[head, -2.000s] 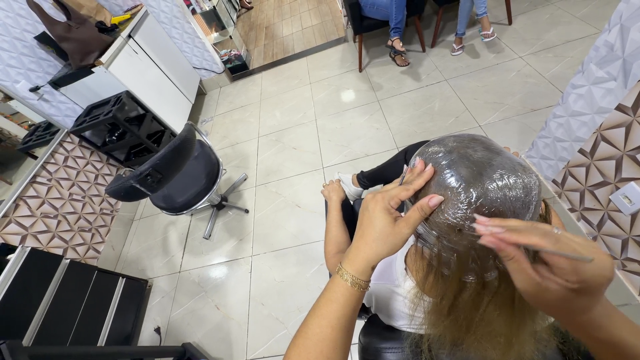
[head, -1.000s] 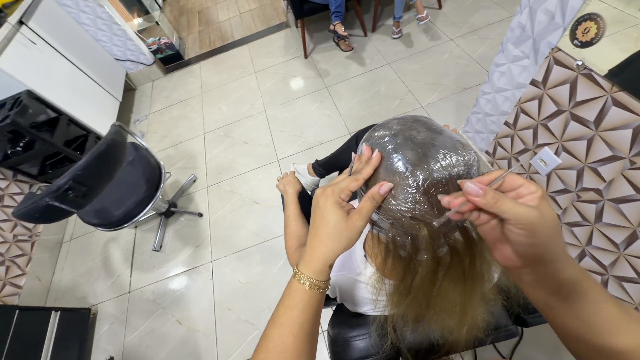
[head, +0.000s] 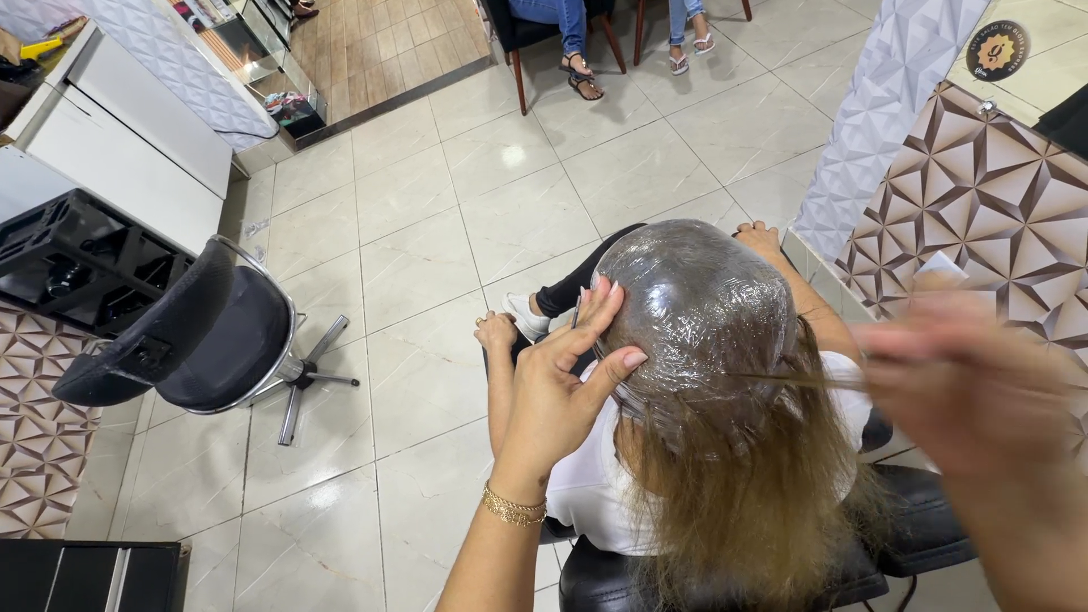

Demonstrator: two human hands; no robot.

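A seated person's head wears a shiny clear plastic highlighting cap (head: 697, 314). Blond hair (head: 748, 501) hangs below its edge over the back of a white top. My left hand (head: 565, 374), with a gold bracelet (head: 512, 507) at the wrist, rests its fingertips and thumb on the cap's left side; a thin dark tool tip (head: 577, 311) shows by its fingers. My right hand (head: 969, 382), blurred by motion, is off to the right of the head. A strand of hair (head: 790, 380) stretches from the cap to its fingers.
The seated person is on a black padded chair (head: 926, 518). A black swivel chair (head: 225, 340) stands at left beside a black trolley (head: 76, 255) and a white cabinet (head: 127, 127). Other people's feet (head: 582, 76) show at the top. A patterned wall (head: 986, 204) runs along the right.
My right hand has moved away from the cap to the right, with a strand now drawn out between them. My left hand stays on the cap's left side.
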